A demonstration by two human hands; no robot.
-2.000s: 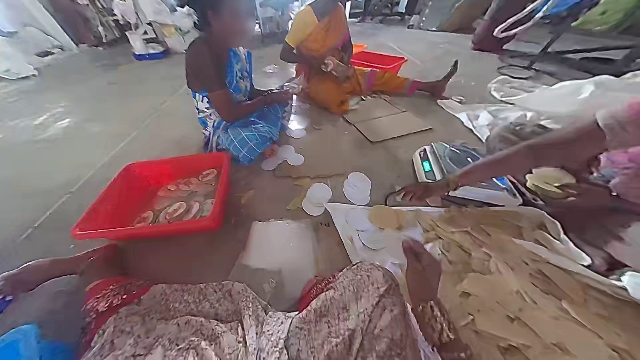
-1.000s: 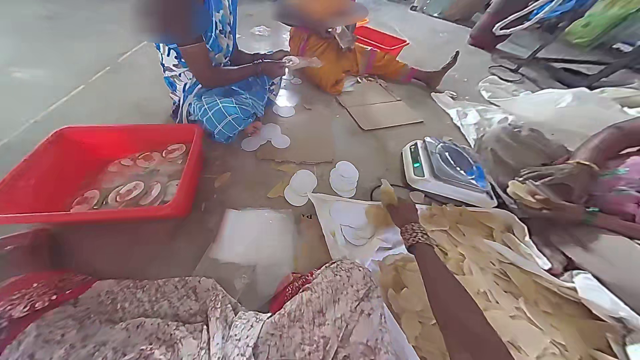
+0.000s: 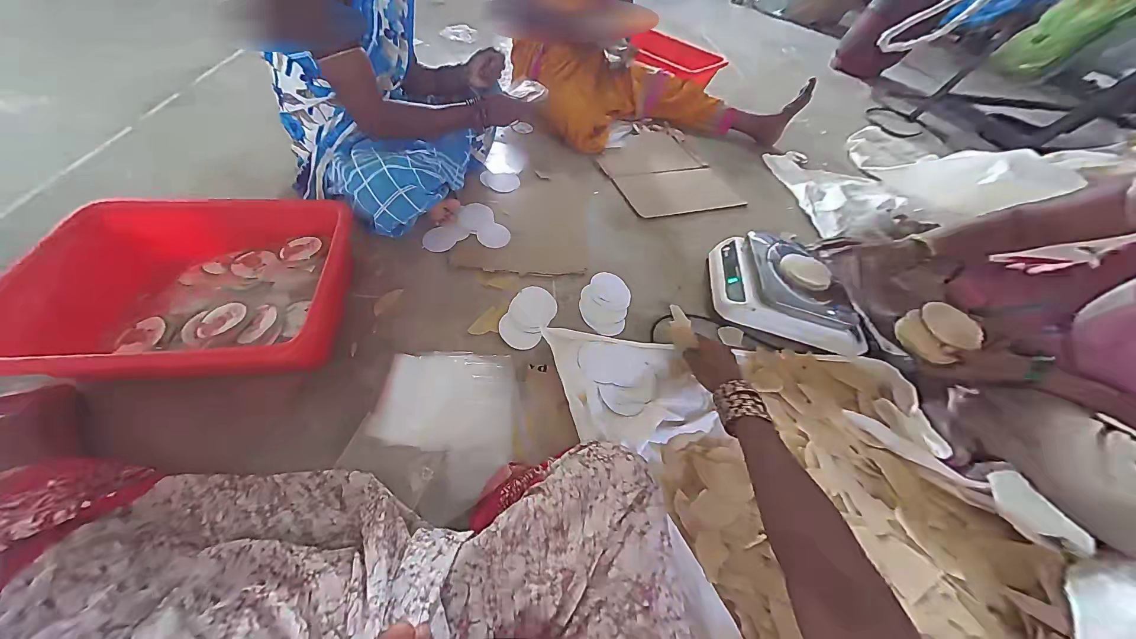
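Note:
My right hand, with a patterned bangle at the wrist, is shut on a thin beige piece near the white cloth's far edge. To its left, white discs lie on the cloth, and two small stacks of white discs rest on the floor beyond. Many thin beige pieces are heaped on the sheet under and beside my right forearm. Of my left hand, only fingertips show at the bottom edge, by the patterned garment; whether it holds anything is hidden.
Ahead of my right hand stands a digital scale bearing beige discs. A co-worker's hand at right holds more discs. A red tub with round packs is at left. A clear plastic-covered sheet lies before me. Two people sit ahead near flattened cardboard.
My right hand has moved forward toward the scale, with the beige piece in it. Beige discs now sit on the scale's pan, which looked bare one second ago.

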